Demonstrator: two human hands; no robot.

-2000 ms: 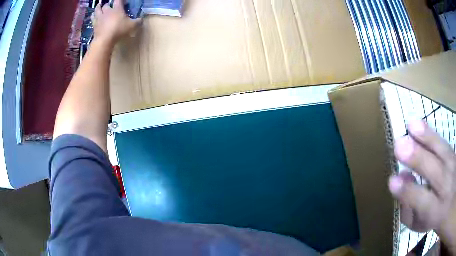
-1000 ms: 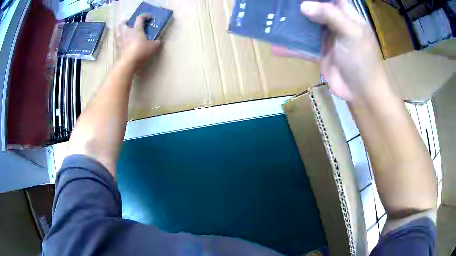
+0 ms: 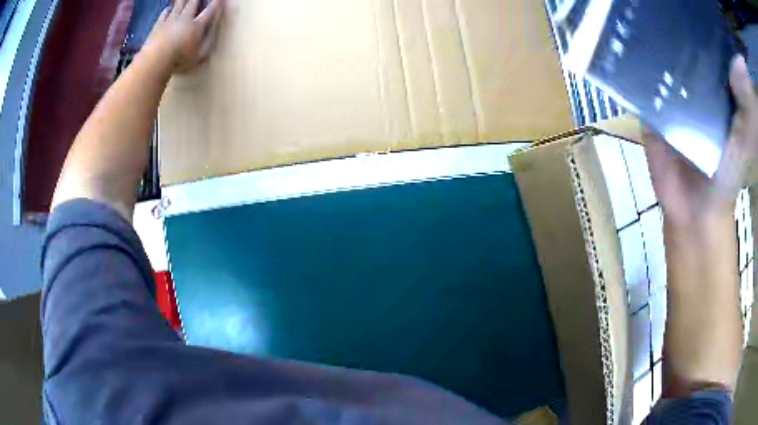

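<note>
My right hand (image 3: 706, 166) holds a dark product box (image 3: 669, 70) with small pale print and a glossy white side, tilted above the far end of the shipping carton (image 3: 553, 241). White rows of boxes (image 3: 636, 257) with dark gaps fill what shows of the carton; my right forearm hides part of them. My left hand (image 3: 184, 37) is at the far left end of the cardboard sheet (image 3: 291, 91), by a dark product box (image 3: 143, 23) near the curtain. Whether its fingers grip that box cannot be told.
The dark green work surface (image 3: 366, 290) lies nearest me, with a pale rail (image 3: 349, 181) behind it. Metal rollers (image 3: 594, 104) show at the right end of the sheet. A dark red curtain (image 3: 71, 100) hangs at left. A red object (image 3: 167, 299) is beside the green surface.
My right hand has carried its dark box rightward from over the sheet to above the carton. My left hand has moved left, and the dark box formerly under it no longer shows on the sheet.
</note>
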